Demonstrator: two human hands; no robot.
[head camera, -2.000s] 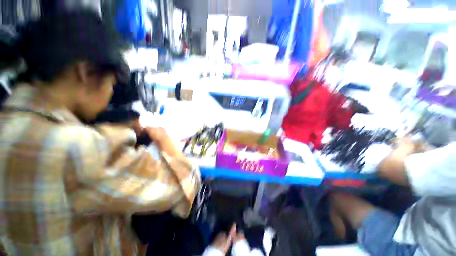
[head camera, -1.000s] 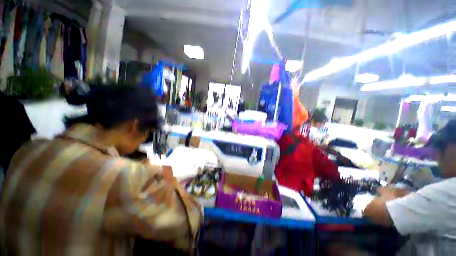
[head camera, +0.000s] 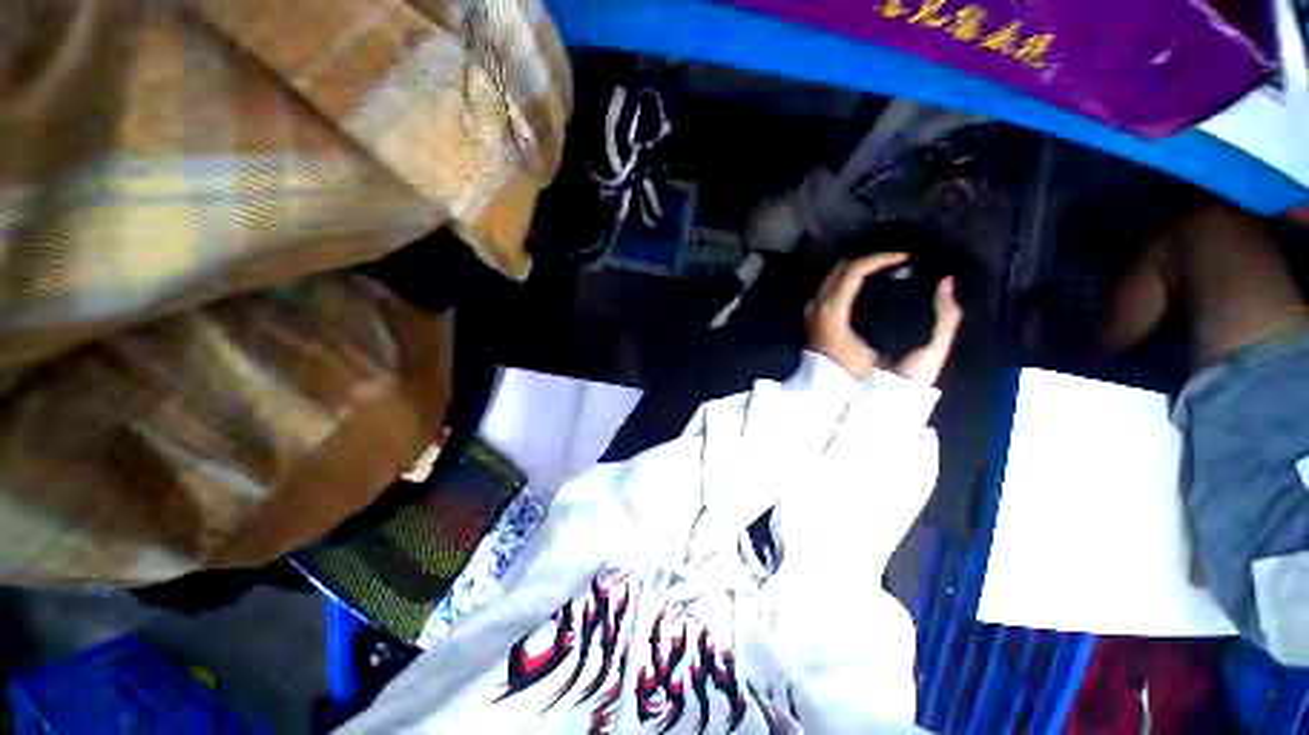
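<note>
My left hand (head camera: 840, 313) and my right hand (head camera: 936, 338) are close together in front of my white hoodie, wrists nearly touching. Their fingers curve around a dark gap. Black cloth (head camera: 747, 345) seems to lie below and around them, but its edges merge with the shadow. A small pale spot shows at my left fingertips. I cannot tell whether either hand grips the black material.
A purple carton (head camera: 1062, 65) stands on the blue-edged table (head camera: 861, 79) above. Striped cords (head camera: 627, 144) hang underneath. A person's plaid sleeve (head camera: 216, 417) is at left. A white panel (head camera: 1084, 503) and a neighbour's leg are at right. A blue crate (head camera: 991, 661) is below.
The view has swung from the room and tabletop down to my lap. My hands, out of view one second ago, show again; two seconds ago they were close together at the lower edge.
</note>
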